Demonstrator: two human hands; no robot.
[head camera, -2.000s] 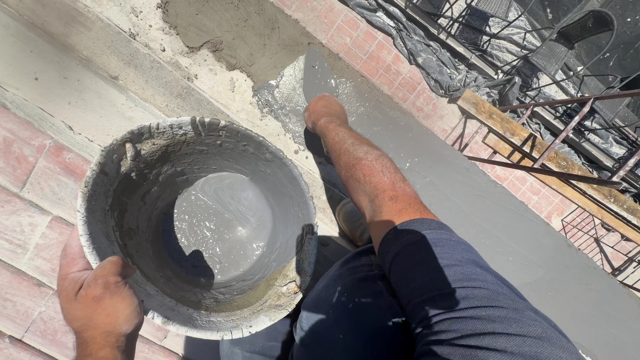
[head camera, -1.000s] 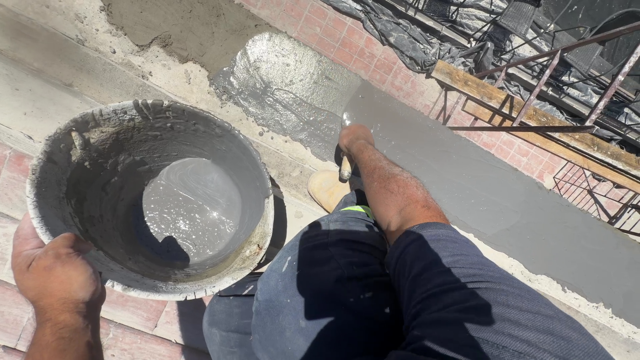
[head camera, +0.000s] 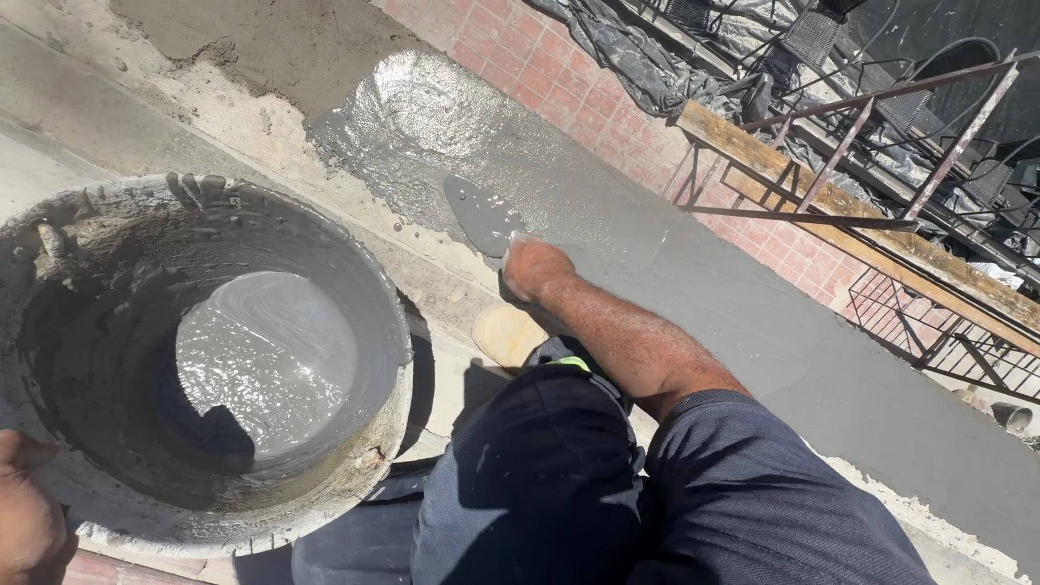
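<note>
My left hand (head camera: 28, 508) grips the rim of a mortar-caked bucket (head camera: 386, 435) at the lower left. Wet grey cement slurry (head camera: 268, 357) lies in its bottom. Closed around the handle of a trowel, my right hand (head camera: 536, 266) is at the centre; the handle is mostly hidden by the fingers. The rounded trowel blade (head camera: 481, 215) is coated in grey and rests on or just over a strip of wet grey cement (head camera: 699, 276). This strip runs diagonally from upper left to lower right, glossy and rough near its upper end and smoother beyond my hand.
Rougher brown-grey mortar (head camera: 301, 49) borders the strip's upper end. Red tiles (head camera: 561, 73) run along its far side. A wooden plank (head camera: 861, 203) and a rusty metal frame (head camera: 845, 146) stand at the right, near crumpled dark sheeting (head camera: 634, 65). My shoe (head camera: 509, 335) is close to the strip's near edge.
Wet slurry covers more of the strip's upper end than two seconds ago. My right hand has come back from there, and the trowel blade now shows clearly. The left hand keeps hold of the bucket.
</note>
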